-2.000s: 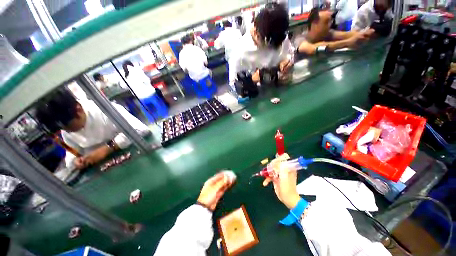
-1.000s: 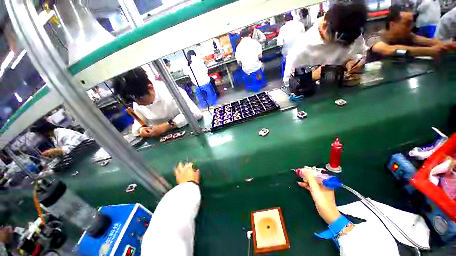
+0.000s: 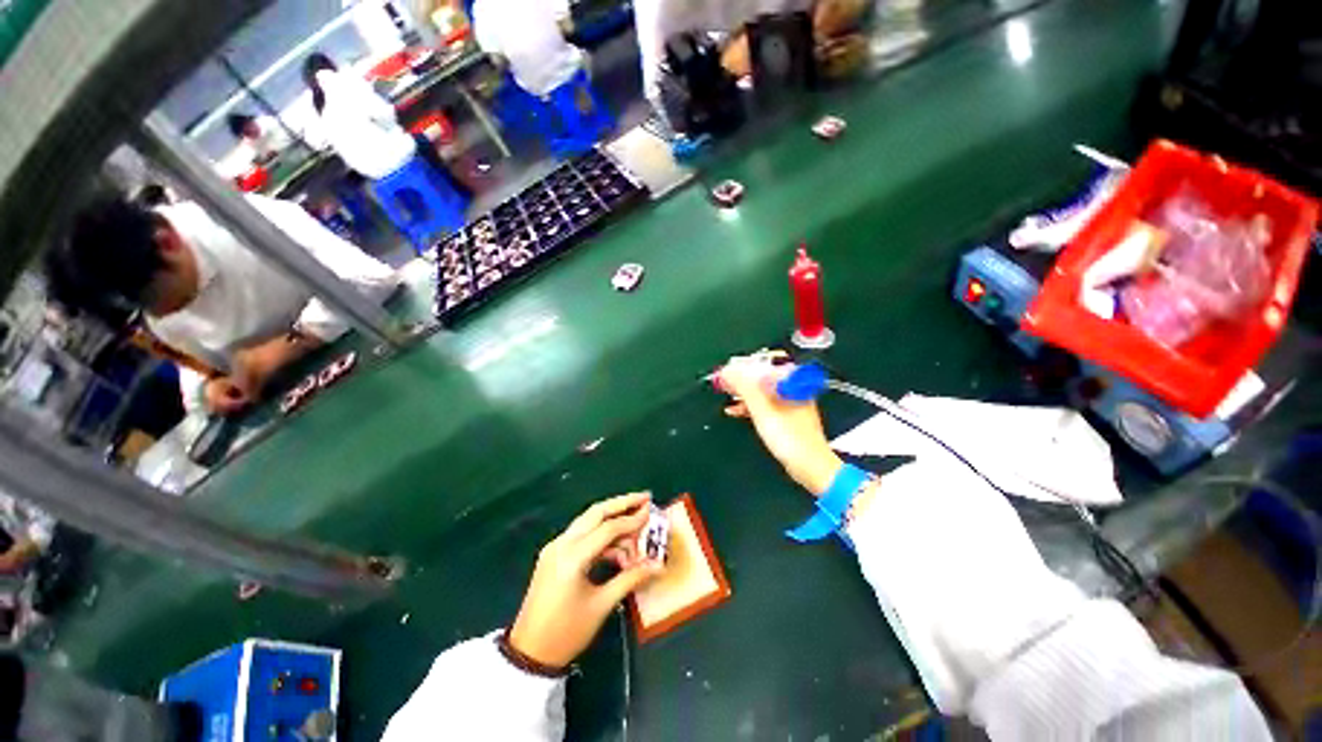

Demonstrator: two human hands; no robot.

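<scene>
My left hand [image 3: 577,577] grips a small white-and-dark electronic assembly [image 3: 655,535] between thumb and fingers, over the upper left part of a brown-edged fixture block [image 3: 687,586] with a pale centre. My right hand [image 3: 777,419] is closed around a dispensing syringe with a blue cap [image 3: 802,381]. Its reddish tip [image 3: 719,380] points left, apart from the assembly; most of the barrel is hidden by the fingers. A clear hose runs right from the cap. A bright blue band [image 3: 835,505] is on my right wrist.
A red bottle [image 3: 808,300] stands beyond my right hand. A red bin [image 3: 1063,310] with pink bags sits on blue-grey boxes at right. White paper [image 3: 1000,442] lies by my right forearm. A black tray [image 3: 539,232], small assemblies [image 3: 626,277] and a person [image 3: 239,290] are across the belt.
My left hand has moved from the belt at left back to the fixture block, now with an assembly in its fingers. My right hand still holds the syringe. The camera view has shifted.
</scene>
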